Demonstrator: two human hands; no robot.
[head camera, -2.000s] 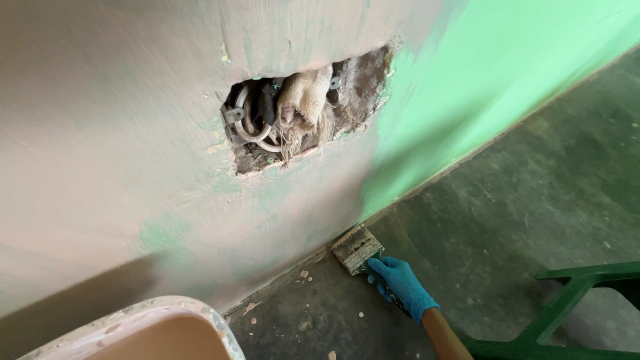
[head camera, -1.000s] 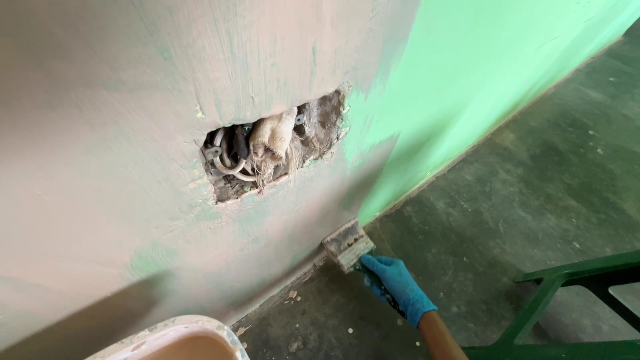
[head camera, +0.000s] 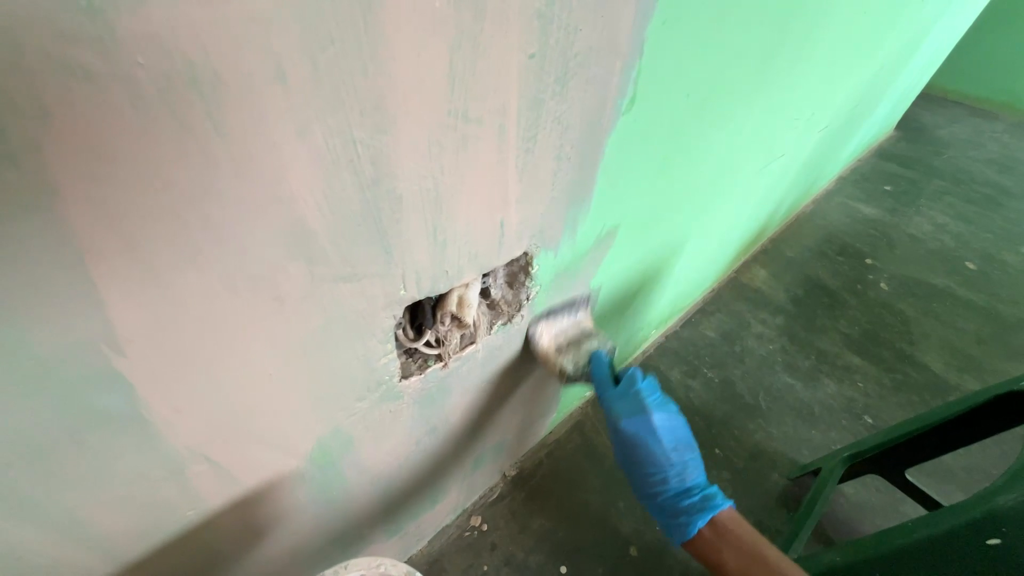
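My right hand (head camera: 660, 448), in a blue glove, grips a wide paintbrush (head camera: 566, 336) whose bristles lie against the wall, slightly blurred. The brush is just right of a rough rectangular hole (head camera: 508, 292) in the wall, which holds pale looped cables (head camera: 416, 340) and a frayed cloth-like wad (head camera: 460, 308). Thin pinkish paint (head camera: 264, 216) with streaks covers the left part of the wall, while bright green paint (head camera: 704, 136) shows on the right. My left hand is out of the picture.
The dark concrete floor (head camera: 800, 296) meets the wall along a diagonal edge and bears small paint spots. A green plastic piece of furniture with legs (head camera: 888, 432) stands at the lower right. The rim of a pale container (head camera: 370, 567) shows at the bottom edge.
My right hand has moved the brush up the wall, from the floor edge to beside the hole. The view has shifted, so less of the container shows.
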